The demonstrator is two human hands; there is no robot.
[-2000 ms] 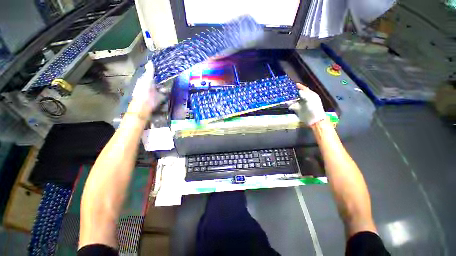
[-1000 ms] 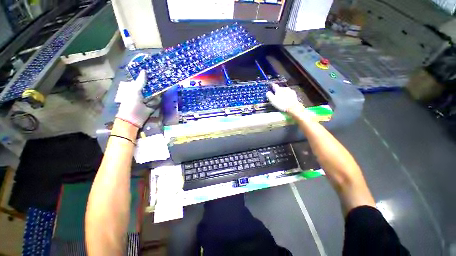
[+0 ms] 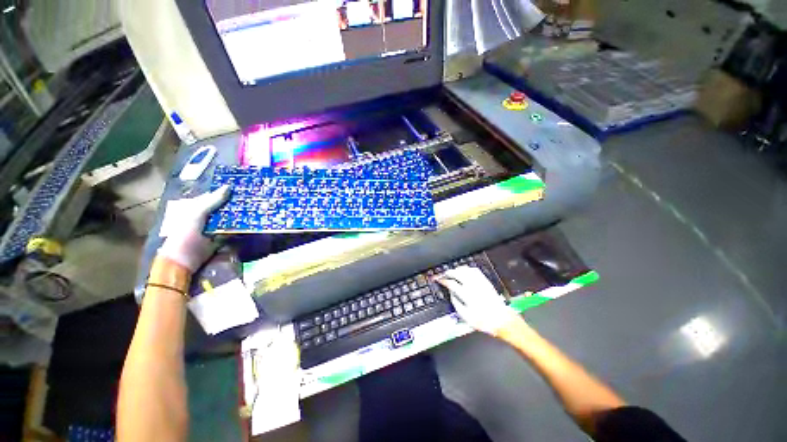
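My left hand [image 3: 192, 226], in a white glove, grips the left end of a blue circuit board [image 3: 324, 200] dotted with small white parts, over the front of the inspection machine's opening. A second blue board [image 3: 401, 166] shows partly behind it, in the opening on the board holder; the held board hides the rest. My right hand [image 3: 473, 298], also gloved, is on the right part of the black keyboard [image 3: 362, 312] with its fingers on the keys and holds nothing.
The machine's screen [image 3: 324, 39] stands above the opening. A black mouse [image 3: 545, 257] lies right of the keyboard. A red emergency stop [image 3: 516, 99] is on the right side. A conveyor with blue boards [image 3: 56, 186] runs at left. Paper notes [image 3: 223, 304] hang at the front.
My right hand has left the board in the opening and moved down to the keyboard. My left hand has lowered its board to the opening's front. The view has shifted.
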